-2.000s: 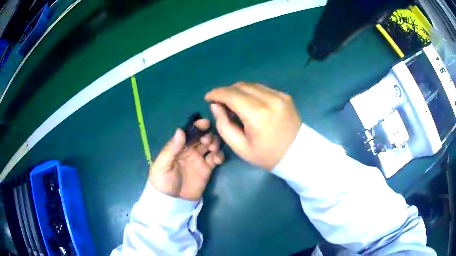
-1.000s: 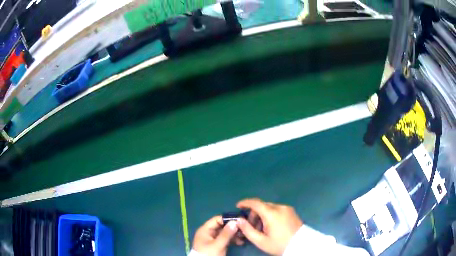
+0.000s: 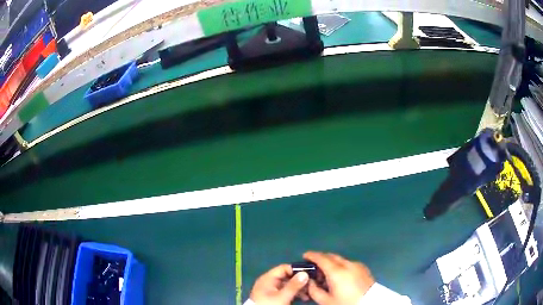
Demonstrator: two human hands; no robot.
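Observation:
A small black connector part [image 3: 304, 268] with a shiny metal strip is held between both hands at the bottom centre, low over the green bench. My left hand [image 3: 275, 286] pinches it from the left, thumb on top. My right hand [image 3: 340, 279] closes around its right side. The fingers hide most of the part. Only a bit of white sleeve shows at my right wrist.
A blue bin [image 3: 138, 280] of small black parts stands beside stacked black legs [image 3: 44, 262]. The electric screwdriver [image 3: 464, 173] hangs at right over a yellow bin [image 3: 499, 192] and white screw box [image 3: 467, 274]. A dark fixture [image 3: 275, 44] stands beyond the belt.
The hands have come together on the small black part. The view has tilted up, so they sit lower in the picture and the far shelf shows.

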